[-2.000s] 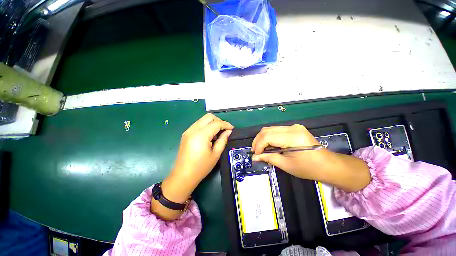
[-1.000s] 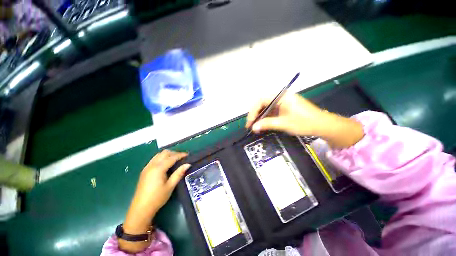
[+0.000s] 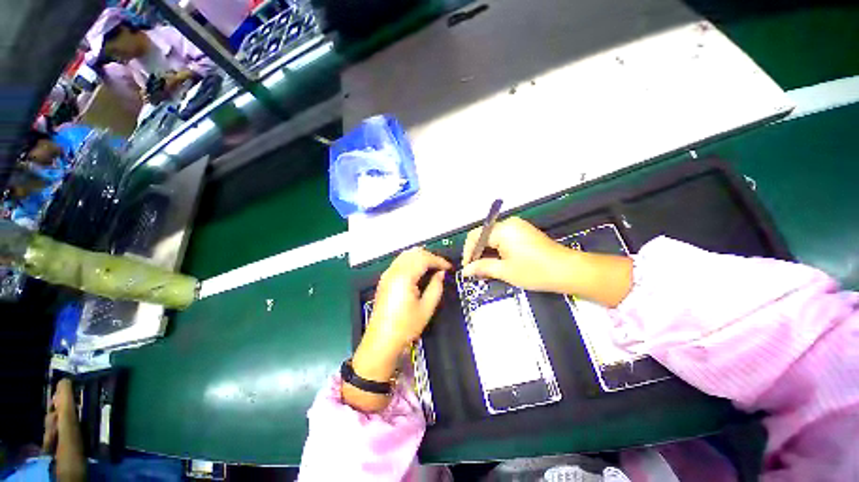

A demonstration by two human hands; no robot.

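Observation:
A black tray (image 3: 452, 400) holds several phone bodies side by side. The middle phone body (image 3: 509, 344) has a dark camera end, a large white rectangle and a yellow strip. My right hand (image 3: 513, 256) holds the tweezers (image 3: 487, 229) like a pen at its camera end; the tips are hidden by my fingers. My left hand (image 3: 400, 306) is bent over the left phone body (image 3: 422, 381) and covers much of it. Its fingertips are near the camera end of the middle phone, and I cannot tell whether they hold anything. The right phone body (image 3: 603, 329) is partly behind my right forearm.
A blue bin (image 3: 374, 169) with a clear plastic bag stands on the pale board (image 3: 565, 132) behind the tray. Tiny rings (image 3: 269, 304) lie on the green belt (image 3: 235, 377). A yellow-green wrapped post (image 3: 108, 276) is at left. Other people in pink and blue workwear show at left.
The view has shifted. My right hand and the tweezers have moved from the tray's back edge to the middle phone's camera end. My left hand has come in beside them, over the left phone.

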